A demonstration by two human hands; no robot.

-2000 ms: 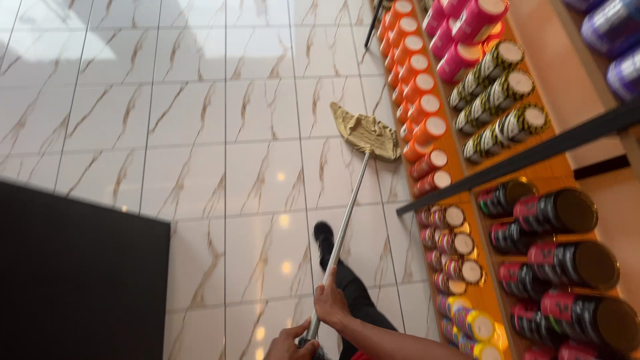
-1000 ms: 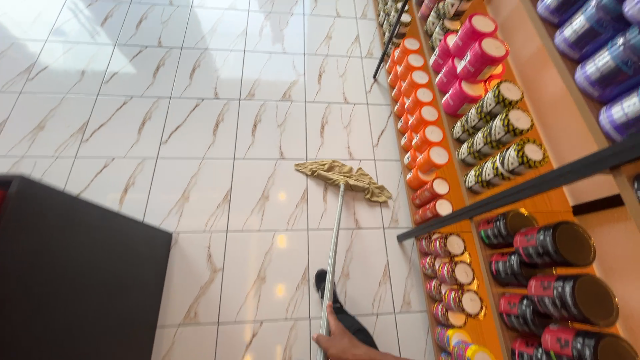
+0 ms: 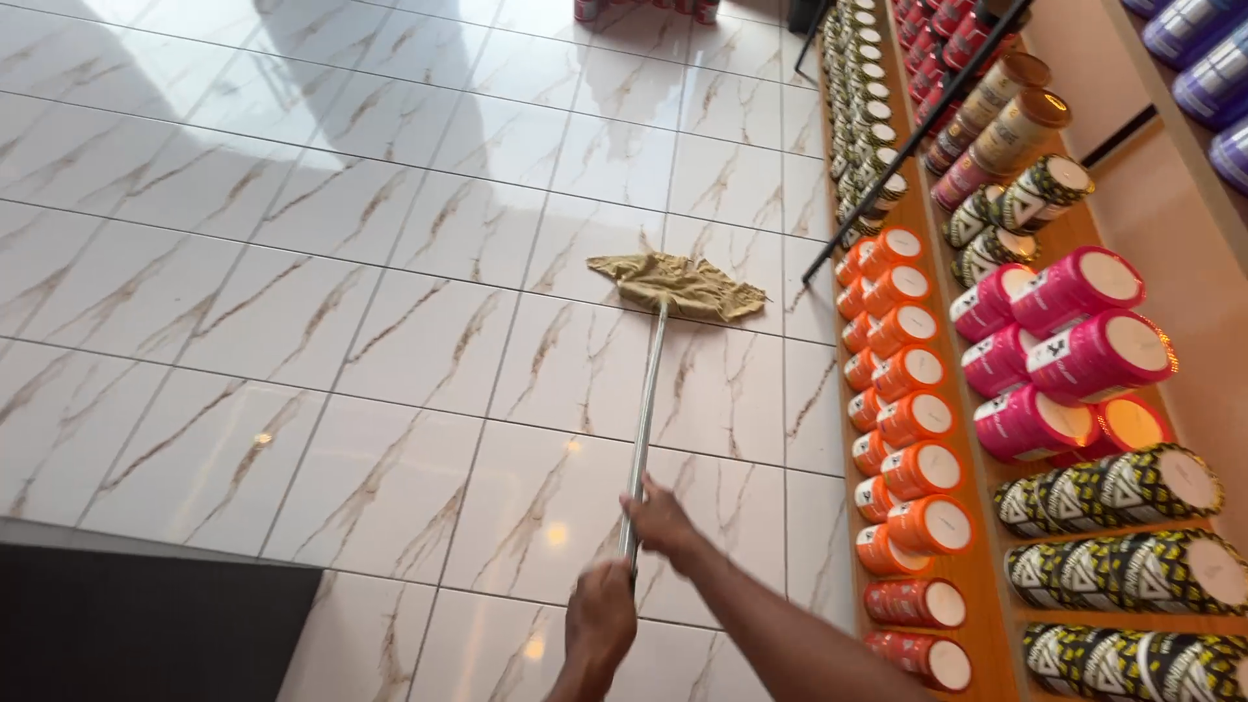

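A long metal pole (image 3: 644, 419) slants up across the view to a tan cloth (image 3: 687, 285), which lies bunched and spread sideways over its far end on the marbled tile floor (image 3: 409, 331). Around the near end of the pole my left hand (image 3: 601, 609) is closed. My right hand (image 3: 660, 517) grips the pole a little farther along, its thumb on the shaft. The cloth hides whatever head the pole has. Its right tip lies a short way left of the shelving.
Wooden shelves (image 3: 990, 585) with orange tubs (image 3: 916, 416), pink tubs (image 3: 1082, 322) and patterned canisters (image 3: 1121, 487) run along the right. A black metal bar (image 3: 912, 146) crosses them. A dark box-like unit (image 3: 146, 624) stands at lower left. Red containers (image 3: 648, 10) are at the top.
The view has moved forward along the shelves. My left hand, out of sight one second ago, is in view on the pole. The foot seen earlier no longer shows.
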